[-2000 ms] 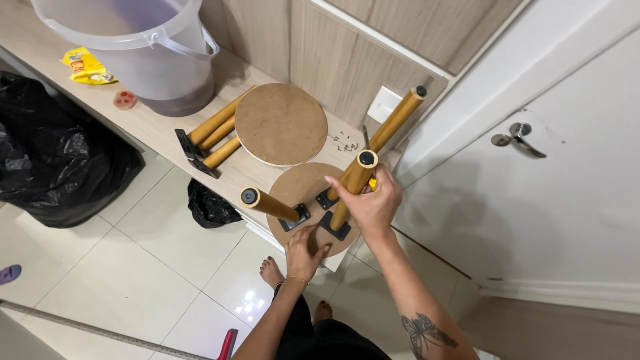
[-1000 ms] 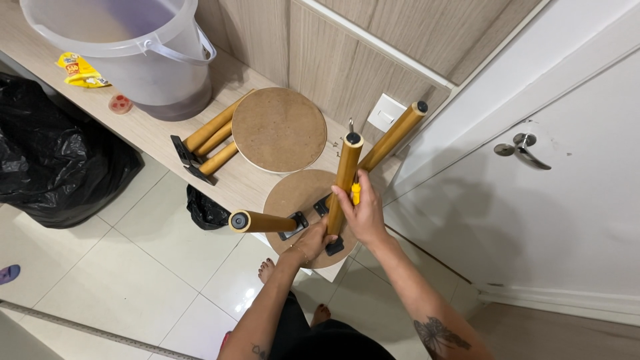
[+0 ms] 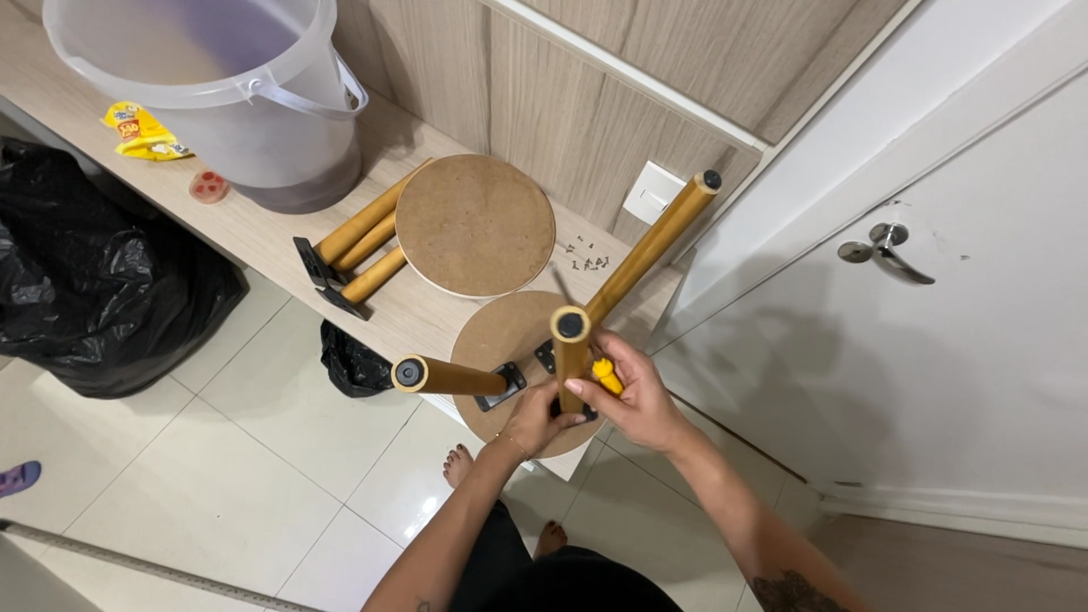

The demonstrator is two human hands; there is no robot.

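Note:
A round fiberboard disc (image 3: pixel 480 331) lies on the wooden bench top, with wooden legs on black brackets standing on it. One leg (image 3: pixel 427 374) leans left and another (image 3: pixel 654 242) leans toward the wall. The third leg (image 3: pixel 570 361) points up at the camera, its foot between my hands. My left hand (image 3: pixel 534 418) grips its lower end at the bracket, which is mostly hidden. My right hand (image 3: pixel 639 393) holds a yellow-handled screwdriver (image 3: pixel 607 376) and touches this leg with its thumb; the shaft points away, partly behind the leg.
A second disc (image 3: pixel 476 225) and several loose legs (image 3: pixel 361 229) lie behind. Small screws (image 3: pixel 588 262) are scattered near the wall. A large plastic bucket (image 3: pixel 289 144) stands at left beside a yellow packet (image 3: pixel 144 134). Black bags (image 3: pixel 93 280) are on the floor; a door (image 3: pixel 960 340) is at right.
My right hand was higher on the leg two seconds ago and is now lower, beside it. The leg's tilt has shifted between frames. My left hand remains near its bracket.

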